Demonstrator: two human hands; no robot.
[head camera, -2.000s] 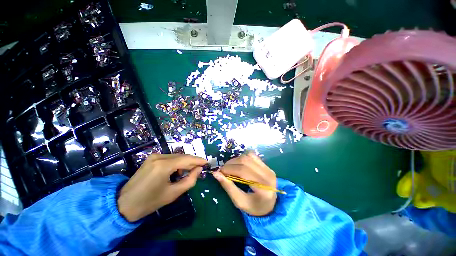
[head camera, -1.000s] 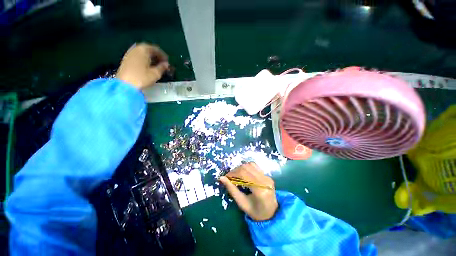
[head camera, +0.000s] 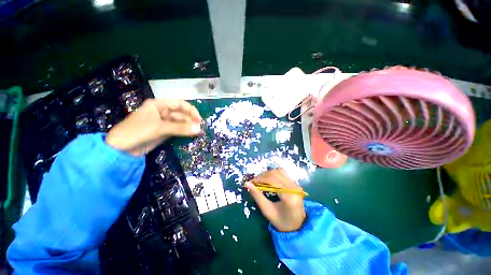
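Observation:
My right hand holds yellow tweezers at the lower edge of the white scraps. Their tips are hidden by my fingers. My left hand is over the right side of the black tray, fingertips at the left edge of the pile of small dark components. A dark bit shows at these fingertips; whether they grip it cannot be told. A white striped card lies below the pile, beside the tray. More white scraps are heaped above the pile.
The pink fan stands at right, with a white block and cord beside it. A yellow object is behind. A white rail and post cross the back. Single parts lie on the dark green surface beyond.
My left hand left my right hand's fingertips, reached beyond the rail, then came back toward the pile. The card is uncovered. My right hand stays near the scraps with the tweezers. The view has shifted.

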